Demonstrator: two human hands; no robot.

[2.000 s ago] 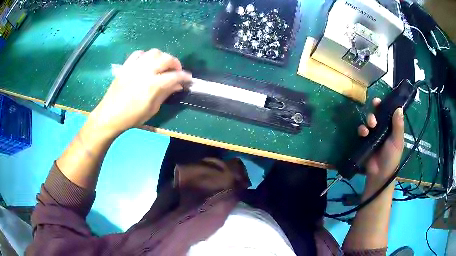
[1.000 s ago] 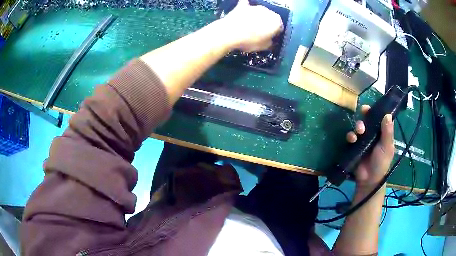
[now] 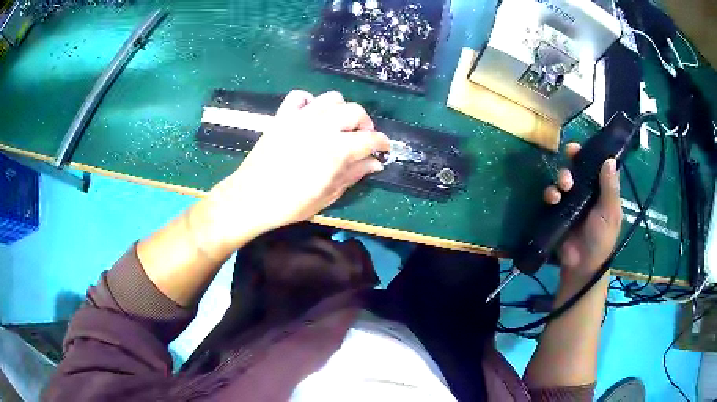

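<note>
My left hand (image 3: 318,149) is over the black jig (image 3: 452,165), thumb and fingertips pinched on a small shiny metal fitting (image 3: 402,152) near the jig's right part. A pale strip (image 3: 236,118) lies in the jig's groove; my hand covers its middle and right part. My right hand (image 3: 590,212) holds the black corded electric screwdriver (image 3: 578,196) right of the jig, its thin silver bit pointing down and left past the bench edge. Whether the fitting touches the strip is hidden by my fingers.
A black tray (image 3: 322,47) of shiny fittings stands behind the jig. A white screw feeder (image 3: 542,63) sits on a tan base (image 3: 503,106) at the back right. Grey strips (image 3: 110,86) lie at the left. Black cables (image 3: 656,212) hang at the right. A blue crate (image 3: 20,196) is at lower left.
My left hand moved from the jig's left part to the parts tray, then back to the jig's right part with a small fitting. My right hand still holds the screwdriver in about the same place.
</note>
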